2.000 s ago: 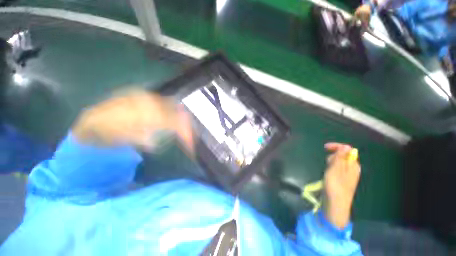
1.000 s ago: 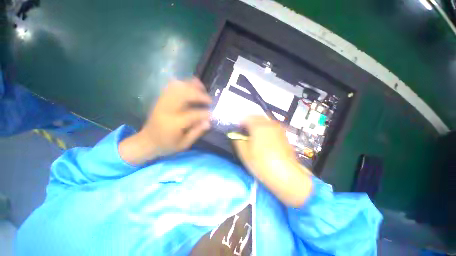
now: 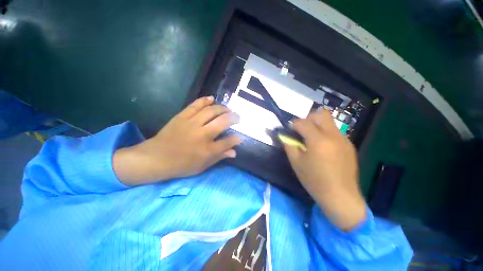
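Note:
The open tablet [image 3: 296, 95] lies in a thick black tray [image 3: 212, 69], its silver-white battery crossed by a dark diagonal flex cable [image 3: 267, 98]. My left hand [image 3: 185, 138] rests on the near left edge of the tablet with fingers apart and nothing seen in it. My right hand [image 3: 328, 159] is over the near right part, fingers bent down at the battery and board. A yellow strip [image 3: 291, 142] and something dark show at its left side, under the fingers. The right fingertips are partly hidden, and the hand is slightly blurred. The green patch of the board [image 3: 344, 128] shows beside it.
A dark smartphone [image 3: 387, 188] lies right of the tray on the green bench [image 3: 127, 58]. A pale rail [image 3: 392, 58] curves behind the tray. A large dark shape [image 3: 450, 185] stands at the far right.
The view came closer to the tray. My right hand came from beside the tray to over the tablet, then moved right towards the board. My left hand came to rest on the near left edge.

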